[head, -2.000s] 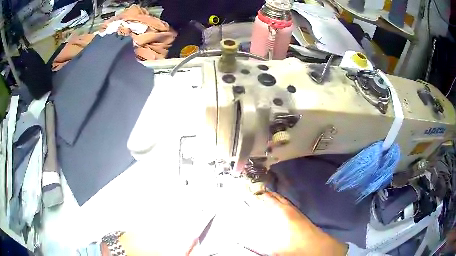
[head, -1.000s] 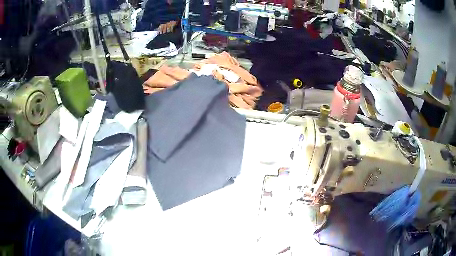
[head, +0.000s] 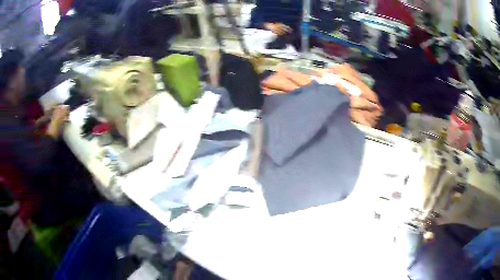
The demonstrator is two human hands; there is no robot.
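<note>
Neither of my hands shows clearly; a small brown blurred patch at the bottom edge cannot be made out. Grey cut panels (head: 312, 153) lie flat on the white table (head: 296, 240), left of the sewing machine. The cream machine head (head: 438, 175) is at the right, blurred, with its needle area in glare. Dark cloth (head: 449, 251) lies under the machine arm beside a blue tassel (head: 485, 247). White, grey and taupe cut strips (head: 211, 158) lie in a loose bundle left of the panels.
An orange-peach cloth pile (head: 356, 98) is behind the panels. A green block (head: 181, 77) and another machine (head: 129, 82) stand at the back left. A pink bottle (head: 459, 128) is behind the machine head. A blue bin (head: 104, 240) is below the table's left edge. A person (head: 27, 131) is at the far left.
The view has swung left, so the machine and panels appear farther right, and the bin and person at left have come into view. My hands, near the needle two seconds ago, no longer show there.
</note>
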